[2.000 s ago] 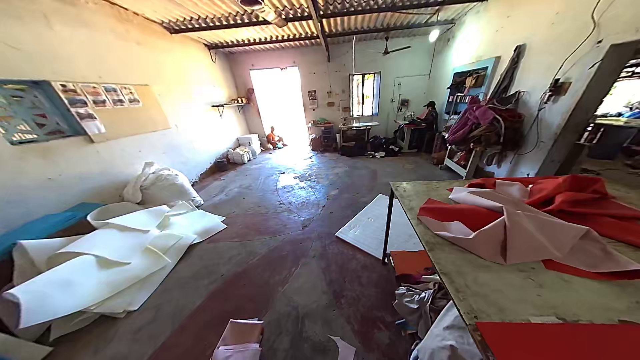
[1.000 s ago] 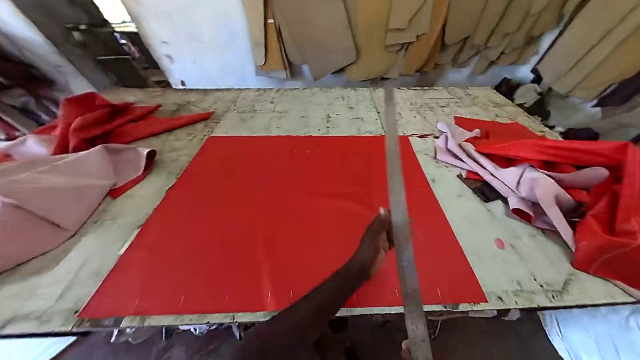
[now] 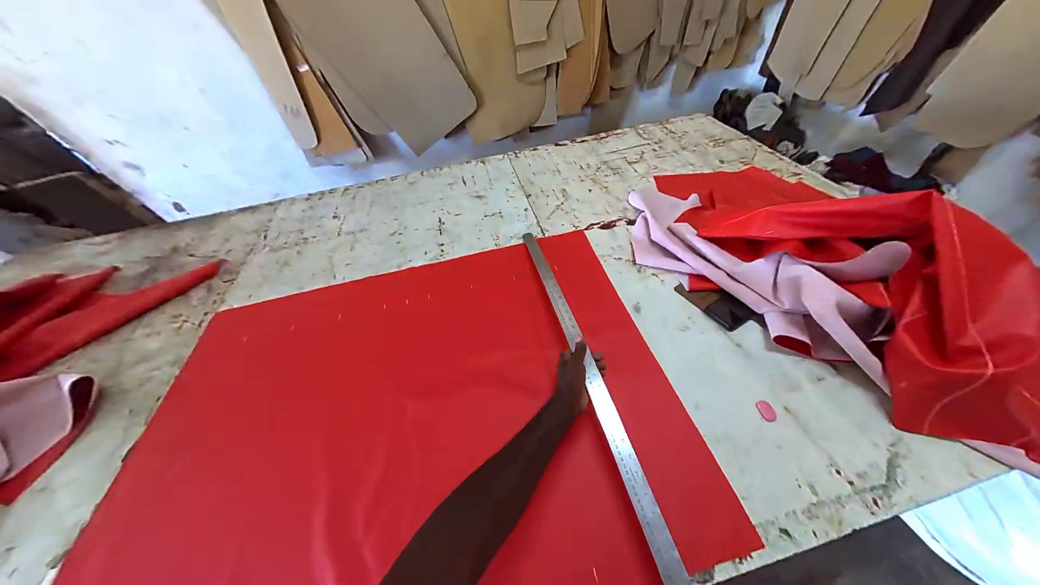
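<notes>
A large sheet of red coated fabric (image 3: 357, 406) lies flat, with small pale marks near its far edge. Across its right part runs a long steel ruler (image 3: 621, 447), its far end at the sheet's far edge. My left hand (image 3: 577, 374) grips the ruler around its middle, fingers over the right side. My right hand is out of view. To the right of the sheet, a small pink oval piece (image 3: 765, 410), possibly tailor's chalk, rests on the worn table (image 3: 691, 349).
Crumpled red fabric with a pink backing (image 3: 959, 325) is heaped at the right, over a dark flat piece (image 3: 727, 310). More red fabric (image 3: 106, 313) lies at the left. Card-like patterns (image 3: 374, 65) hang on the wall behind the table. White material (image 3: 991, 520) shows at lower right.
The view has turned from the room to the table. Since one second ago, the ruler's far end has come back from beyond the red sheet to its far edge, with my left hand still on it.
</notes>
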